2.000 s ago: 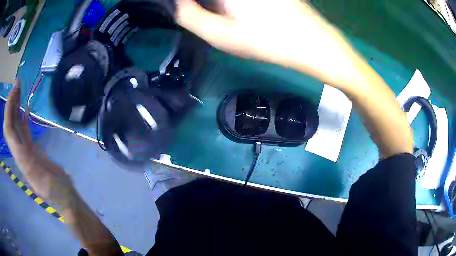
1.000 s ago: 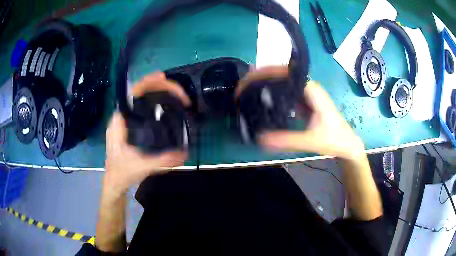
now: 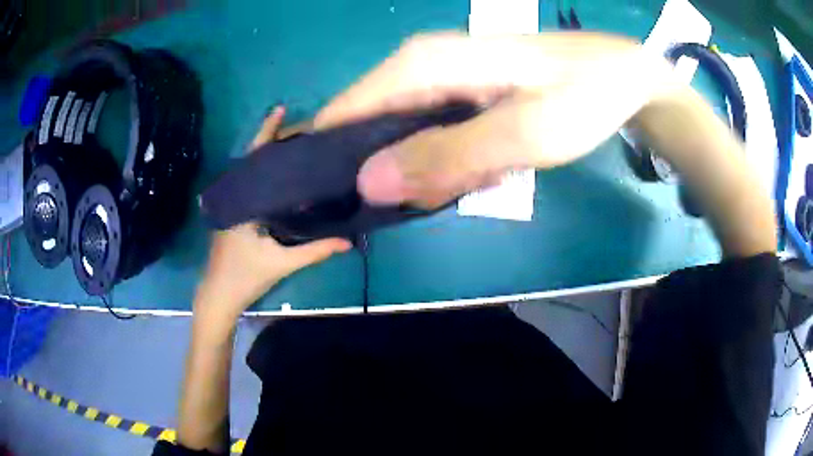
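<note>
Black headphones are held over the middle of the bench, with the padded headband side towards me and blurred. My left hand grips them from below at the left, fingers partly behind them. My right hand holds them at the right, with the thumb on the near face and the fingers along the far side. The ear cups are mostly hidden by the headband and hands. The black cradle is hidden behind them; its cable runs to the front edge.
Nested black headphones with white labels stand at the left. A blue cap is beside them. A white label sheet lies behind my right hand. Another headphone lies on white paper at the right, near a blue-rimmed tray.
The held headphones have turned from an upright open arch to a side-on position. My right hand has moved up and across them. My left hand still holds the left side.
</note>
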